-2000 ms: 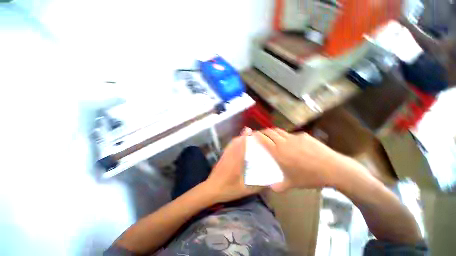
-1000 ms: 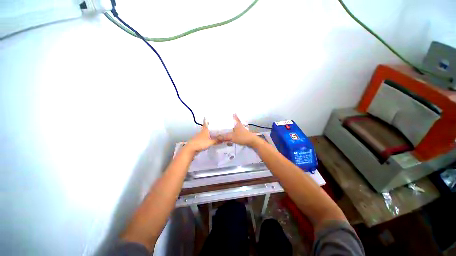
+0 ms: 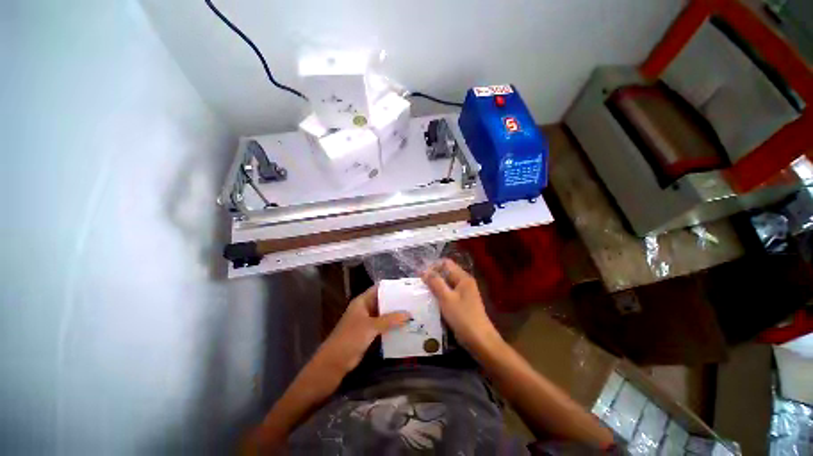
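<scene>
A white product box [image 3: 414,338] with a round gold sticker is held upright in front of my shirt, below the sealer's front edge. My left hand [image 3: 361,322] holds its left side, thumb on the face. My right hand [image 3: 456,301] is at its top right corner, fingers on the clear film bag [image 3: 401,260] that stands out past the box top. The silver sealing arm [image 3: 357,206] lies behind the brown sealing strip [image 3: 365,233]. Several white boxes [image 3: 349,158] are piled on the sealer worktable [image 3: 283,169].
The blue sealer power unit [image 3: 505,147] stands at the worktable's right end. Further right is the shrink tunnel [image 3: 615,169] with its dark red conveyor [image 3: 669,134] on a wooden bench [image 3: 615,258]. A red stool [image 3: 521,267] is below. An open carton [image 3: 570,361] holds rows of white boxes.
My hands have come back from the pile on the worktable to my lap area and now hold a box with film. The view has tilted down, showing the piled boxes and the carton.
</scene>
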